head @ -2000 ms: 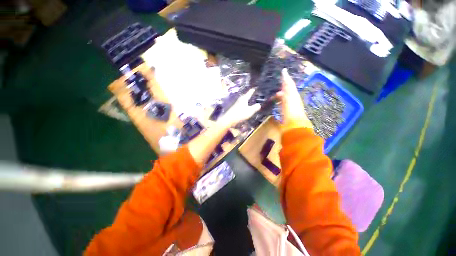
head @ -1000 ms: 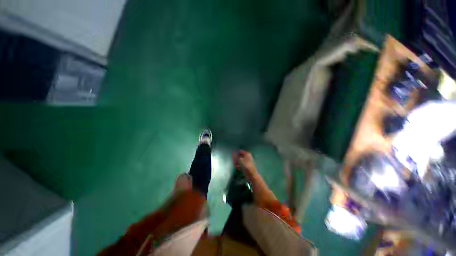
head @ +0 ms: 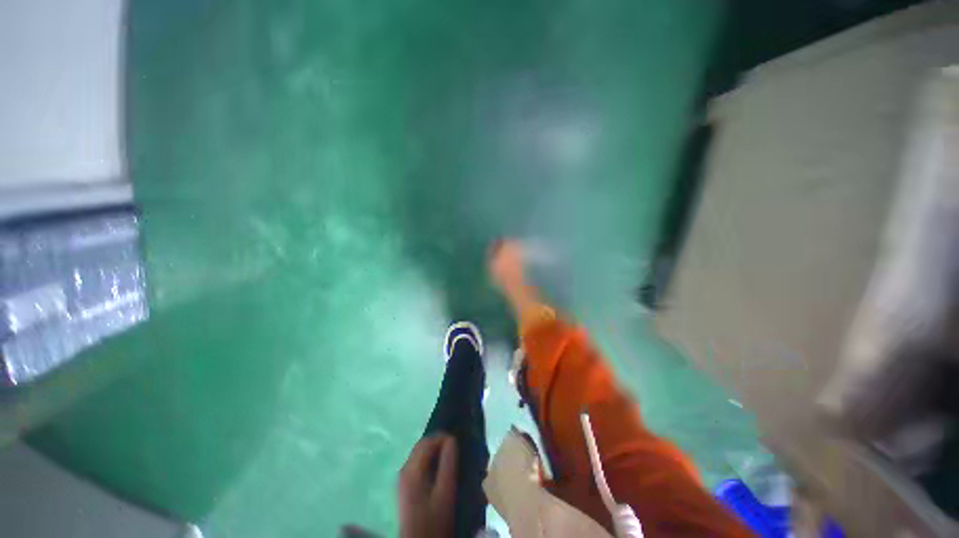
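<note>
My right hand [head: 508,268] is stretched forward over the green floor, small and blurred. No object shows in it, and I cannot tell how its fingers are set. My left hand [head: 428,483] is low near the bottom edge beside my dark trouser leg. It is dim and partly cut off, with fingers partly visible, and no object shows in it. A large brown carton [head: 789,221] stands at the right, with whitish film [head: 904,242] along its side near the rim.
The green floor [head: 284,273] lies ahead, with my shoe [head: 463,338] on it. A white surface [head: 63,95] and a plastic-wrapped grey stack [head: 74,284] are at the left. A grey box corner [head: 84,494] is at lower left. A blue object [head: 755,508] is at lower right.
The view has left the bench of parts, which has gone out at the right. The carton looks larger and nearer. Both hands have left the heap; my right arm now reaches forward over the floor.
</note>
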